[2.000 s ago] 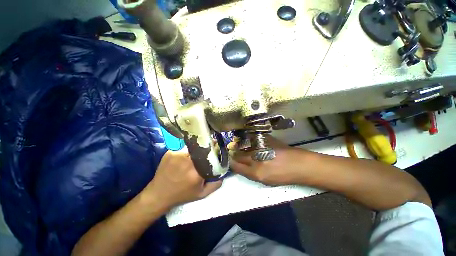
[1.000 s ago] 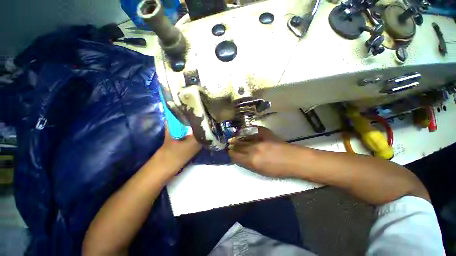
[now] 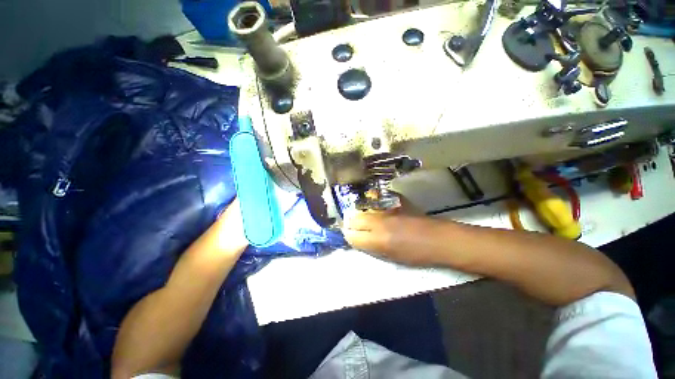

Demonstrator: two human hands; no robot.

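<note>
A shiny navy puffer jacket (image 3: 140, 178) covers the left side, and part of it runs under the head of the cream sewing machine (image 3: 414, 96). My left hand (image 3: 235, 222) lies on the jacket, partly hidden behind the light-blue bar (image 3: 255, 189); its fingers cannot be seen. My right hand (image 3: 374, 233) is at the jacket edge just right of the worn metal guard (image 3: 314, 181), below the coiled spring and knob (image 3: 385, 192). Its fingertips are hidden behind the machine parts. The needle area is brightly lit and unclear.
Yellow-handled snips (image 3: 548, 203) with a red-orange loop lie under the machine arm. A small red handle (image 3: 636, 183) is at the far right. A slotted black tool (image 3: 468, 183) lies behind my right wrist. Thread tension discs (image 3: 529, 44) sit on the arm. A metal tube (image 3: 259, 41) sticks up.
My left hand has moved left, away from the guard, and is now largely behind the light-blue bar, which shows more fully. More jacket fabric shows between the hands. My right hand stays near the needle area.
</note>
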